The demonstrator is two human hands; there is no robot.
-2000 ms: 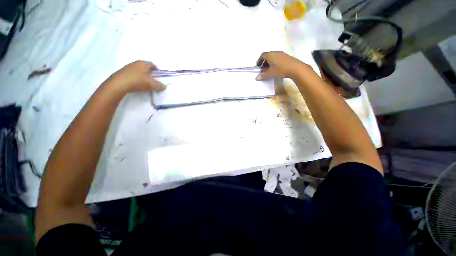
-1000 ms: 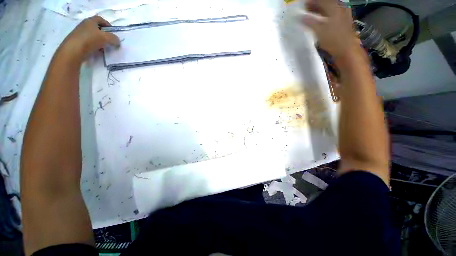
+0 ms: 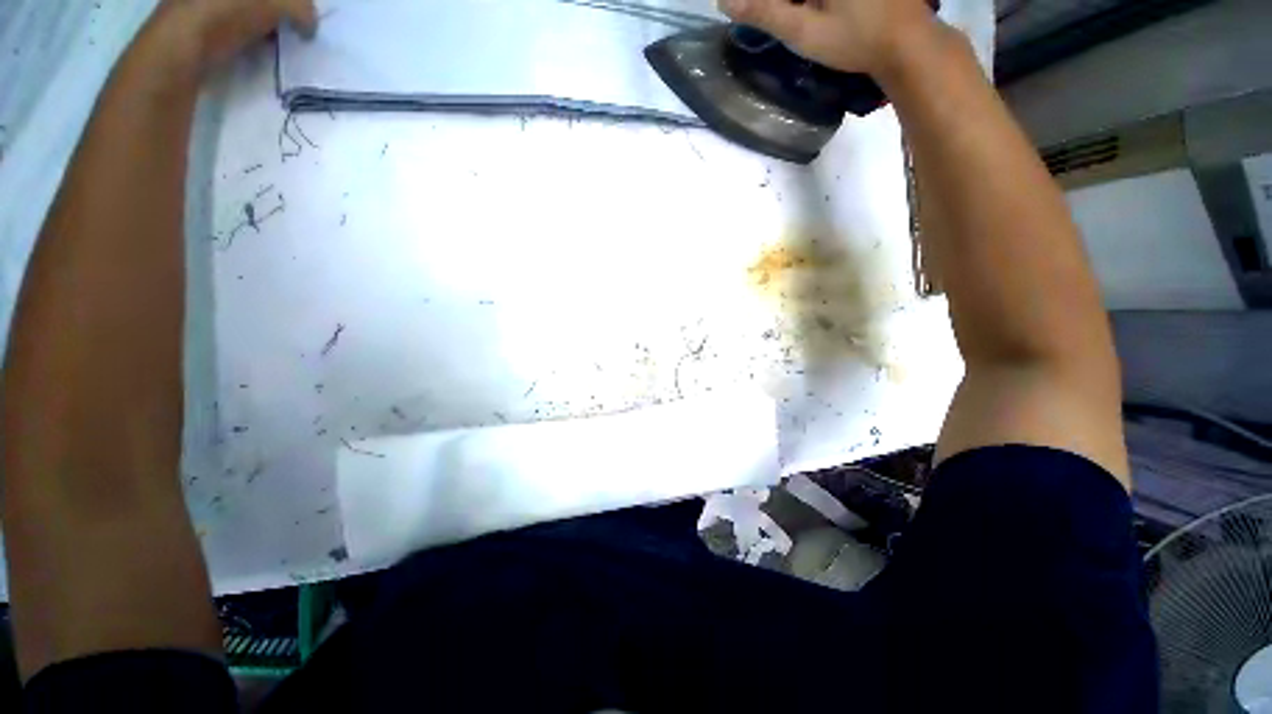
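A white interlining strip with grey fabric edges point(image 3: 460, 53) lies across the top of the picture. My left hand point(image 3: 258, 20) is at its left end, cut off by the top edge, so its grip cannot be told. My right hand point(image 3: 837, 25) is closed on the dark steam iron point(image 3: 739, 98). The iron's pointed soleplate faces left and is over the strip's right end. Whether it presses on the strip cannot be told.
A white interlining stack point(image 3: 558, 481) lies along the near table edge. Loose threads and a yellow-brown scorch stain point(image 3: 802, 262) mark the white cloth. A fan point(image 3: 1221, 614) stands at lower right, a green crate point(image 3: 310, 628) below the table, and white scraps point(image 3: 746, 527) below its edge.
My right hand has left the strip, reached right and come back left holding the iron. The strip and my left hand now appear higher and further left in view.
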